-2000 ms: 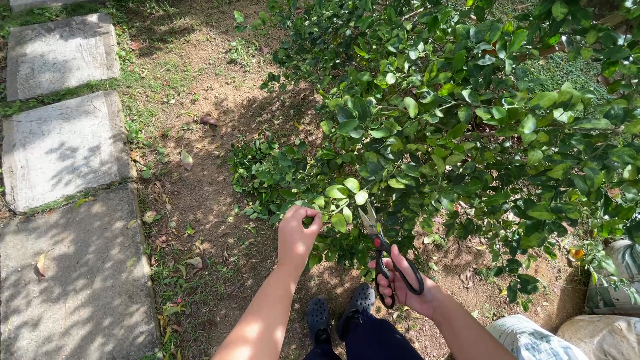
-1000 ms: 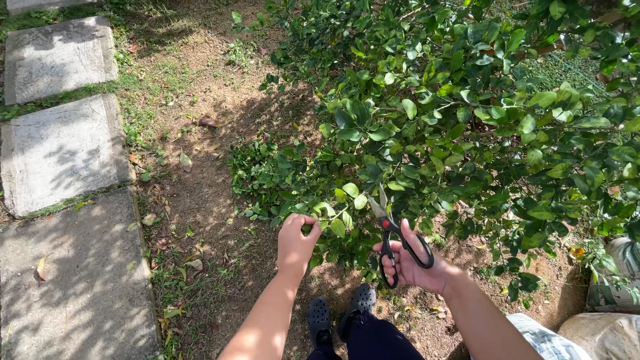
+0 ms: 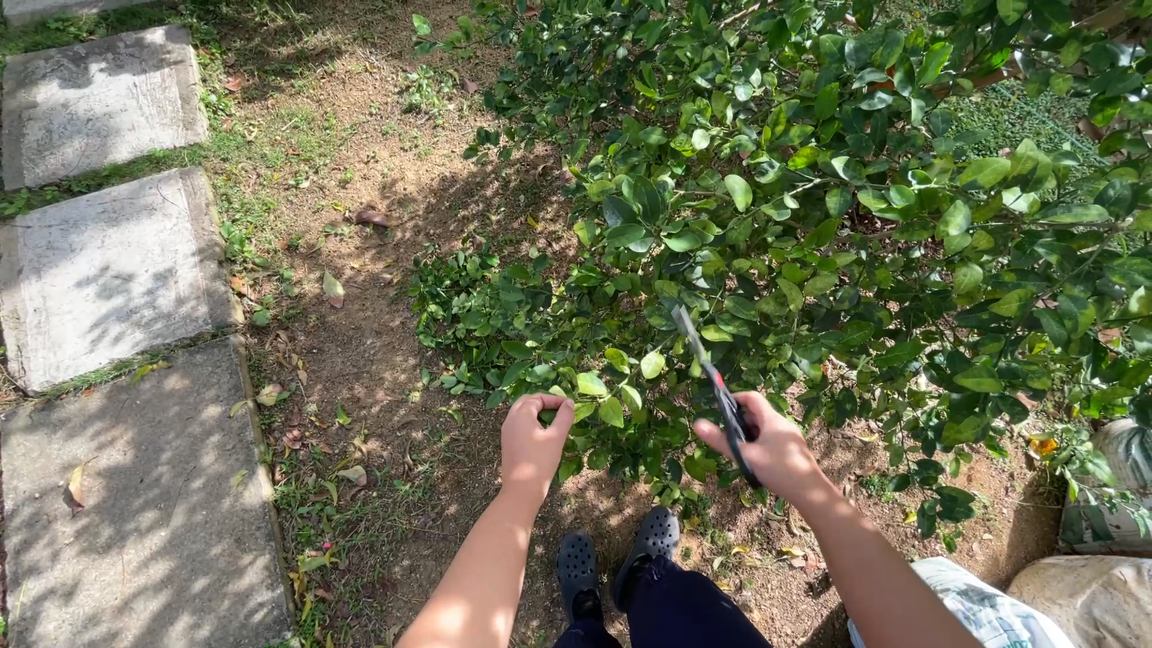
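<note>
A leafy green shrub point(image 3: 765, 225) fills the middle and right of the head view. At its lower left edge my left hand point(image 3: 535, 436) pinches the tip of a leafy twig point(image 3: 603, 396) between thumb and fingers. To the right, my right hand point(image 3: 765, 441) holds scissors point(image 3: 715, 387) with black handles and a red spot at the pivot. The metal blades point up and left, in front of the leaves, and are seen nearly edge-on. Whether they touch a stem cannot be told.
Concrete paving slabs point(image 3: 126, 279) run along the left, with grass between them. Bare soil point(image 3: 360, 297) with fallen leaves lies beside the shrub. Filled sacks point(image 3: 1093, 598) stand at the lower right. My feet, in dark clogs point(image 3: 578, 567), are below the shrub.
The scissors have turned from a flat view with blades apart to nearly edge-on, with my right hand rotated around them. My left hand stays at the twig.
</note>
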